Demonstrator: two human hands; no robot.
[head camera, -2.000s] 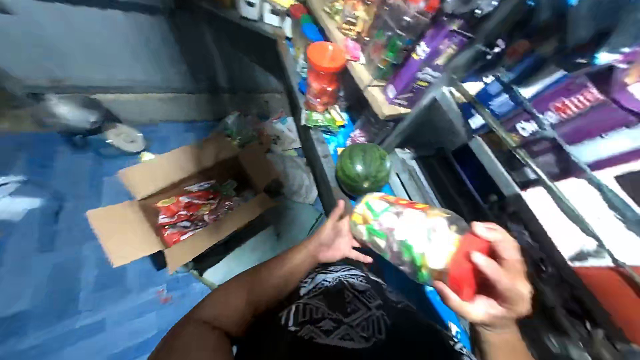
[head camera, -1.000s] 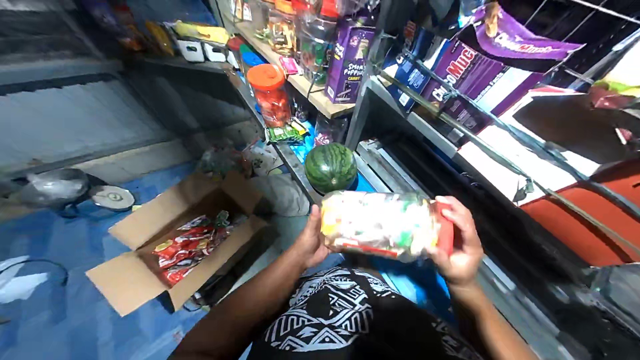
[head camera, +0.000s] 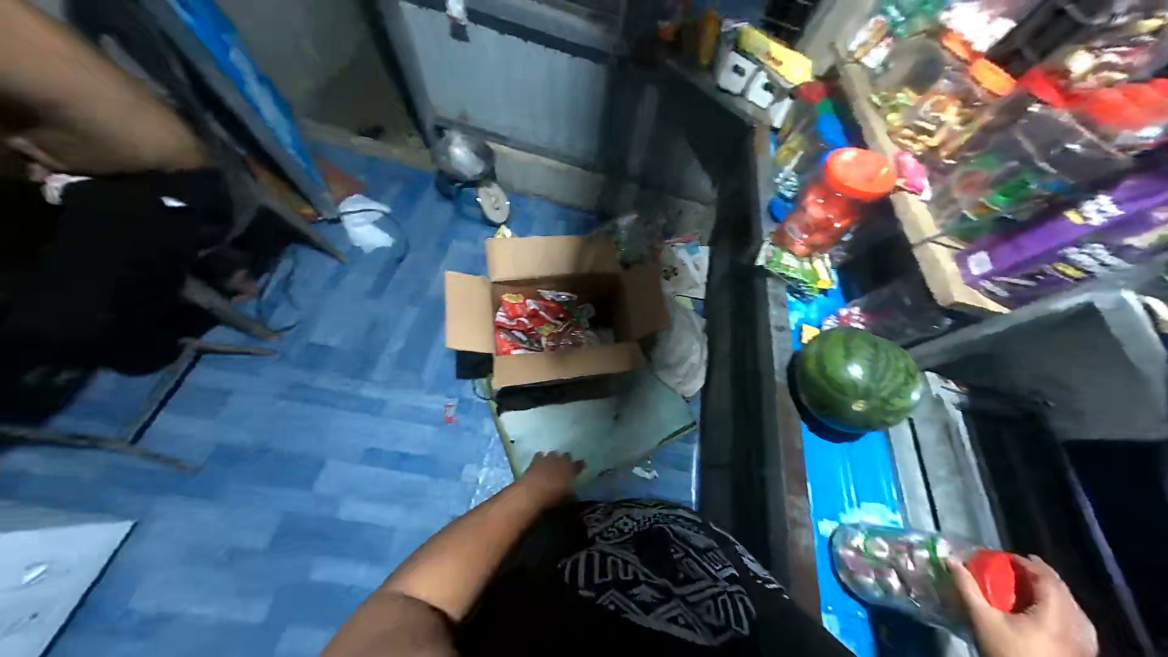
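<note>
My right hand (head camera: 1036, 602) grips the red lid of a clear plastic jar (head camera: 899, 566) of wrapped sweets, held low over the blue-covered ledge at the lower right. A green watermelon (head camera: 858, 379) rests on that ledge, beyond the jar. My left hand (head camera: 552, 474) is low near my body, over a pale panel (head camera: 584, 429); its fingers are blurred, and whether it touches the panel I cannot tell. Beyond the panel an open cardboard box (head camera: 547, 370) holds red packets (head camera: 538, 319).
A red-lidded jar (head camera: 835, 196) and green packets (head camera: 803, 271) sit farther along the ledge. More jars (head camera: 1004, 155) and a purple carton (head camera: 1077, 228) fill the wooden shelf at right. A person (head camera: 100, 246) is at the left, near thin wooden legs (head camera: 228, 315).
My left hand has come off the jar and moved left. My right hand still holds the jar by its lid, now over the ledge. The view has swung left.
</note>
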